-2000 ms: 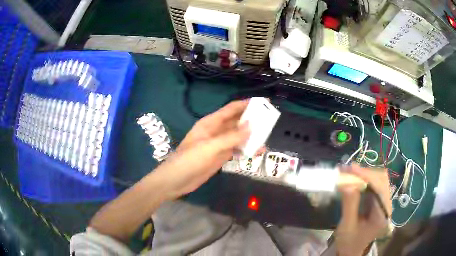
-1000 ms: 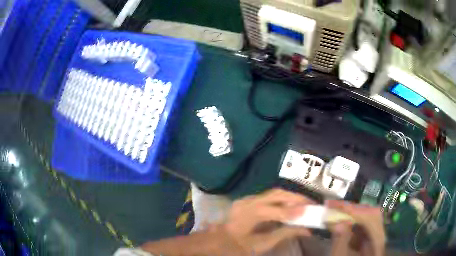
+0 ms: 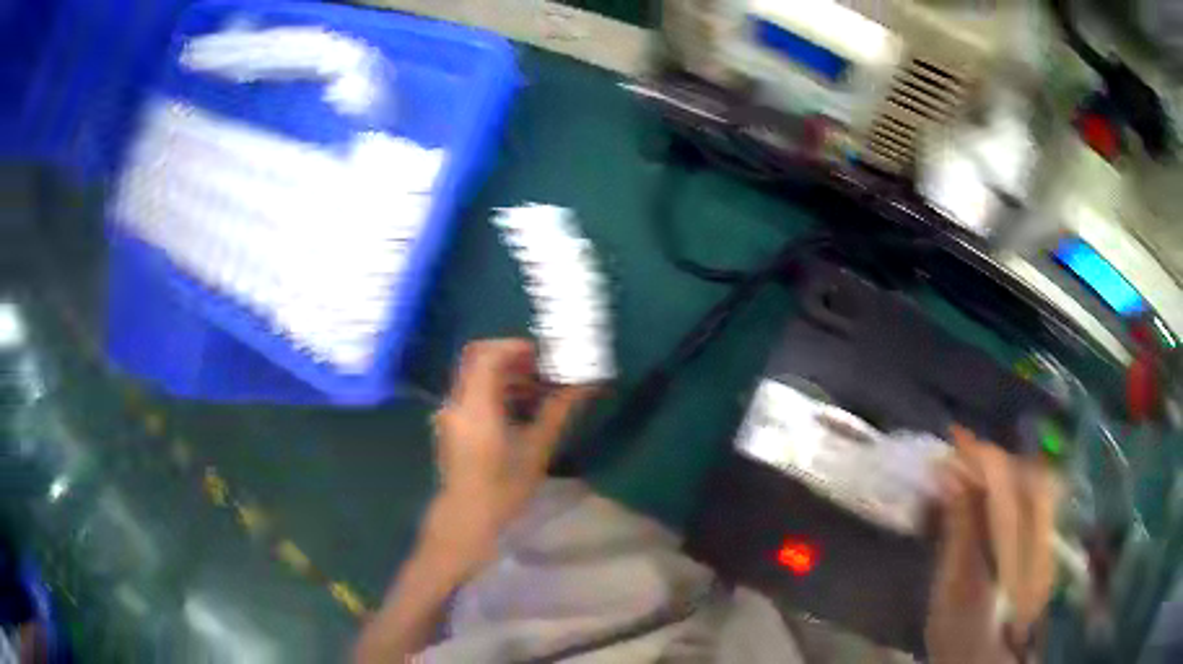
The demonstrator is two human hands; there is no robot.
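Note:
A row of white chargers (image 3: 566, 292) lies on the green mat. My left hand (image 3: 487, 422) is at the row's near end, with thumb and fingertips closed around the end charger. The white test socket strip (image 3: 794, 435) sits on the black test fixture box (image 3: 850, 344), whose red light glows. A white charger (image 3: 916, 464) is at the strip's right end. My right hand (image 3: 992, 525) has its fingertips on this charger's right side. Blur hides the charger's edges and the exact grip.
A blue tray (image 3: 474, 143) filled with rows of white chargers is at left. A thick black power cord (image 3: 688, 350) crosses the mat between row and fixture. A beige power meter (image 3: 830, 59) and a second meter (image 3: 1096, 266) stand behind. White wires lie right of the fixture.
My hands have parted from the white charger they held together. My left hand has moved left to the row, which looks longer; my right hand has moved to the socket. The red light shows again.

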